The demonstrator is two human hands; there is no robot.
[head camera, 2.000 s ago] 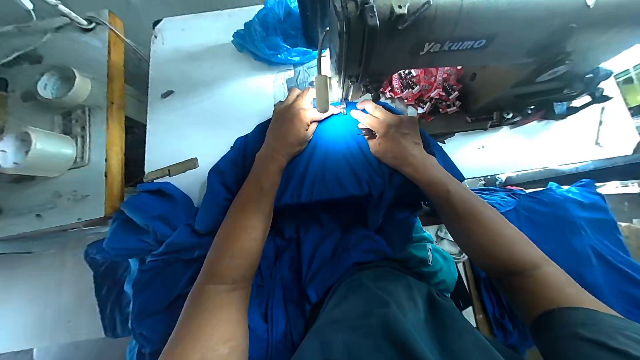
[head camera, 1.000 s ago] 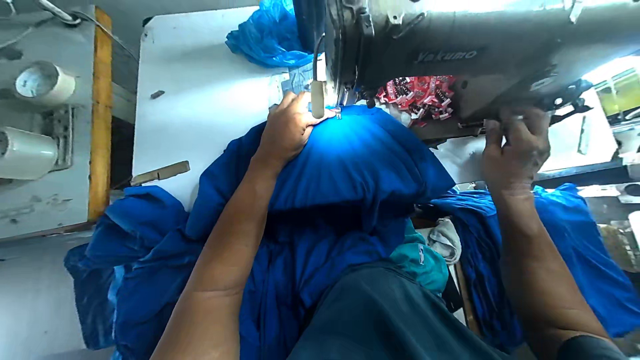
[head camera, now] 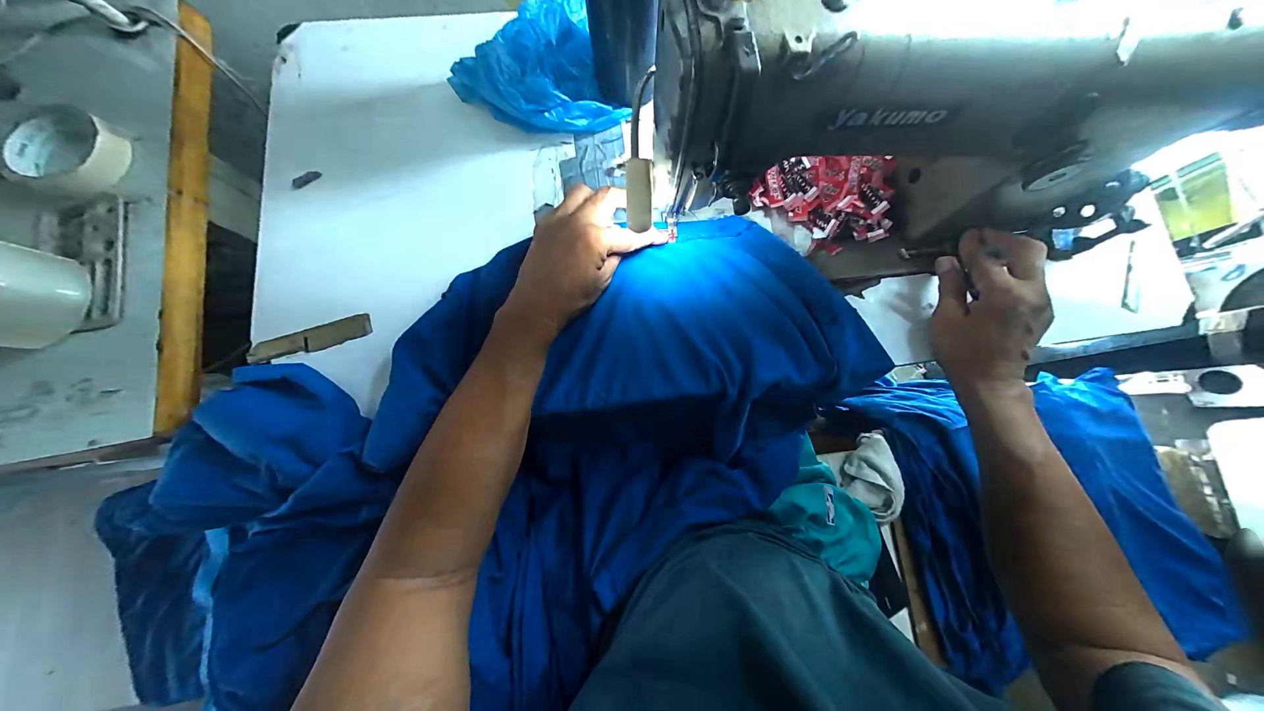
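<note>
A Yakumo sewing machine [head camera: 889,118] spans the top right, its lamp lighting blue fabric [head camera: 681,326] spread under the needle area. My left hand [head camera: 583,247] presses on the fabric's top edge, just left of the needle, thumb pointing at the presser foot. On the right, my right hand [head camera: 997,296] is at the lower part of the machine's right end, fingers curled around a small lever or knob there; what exactly they grip is partly hidden. The blue fabric drapes down over my lap and off to the left.
A blue plastic bag [head camera: 543,74] lies behind the needle area. Small red-and-white labels [head camera: 834,197] are heaped under the machine arm. A flat wooden piece [head camera: 311,339] rests on the white table [head camera: 395,128]. Tape rolls [head camera: 69,148] stand at far left; more blue fabric [head camera: 1126,474] hangs at right.
Two seconds ago both hands were on the fabric by the needle. My right hand has since moved right to the machine's lower right end. My left hand has stayed on the fabric.
</note>
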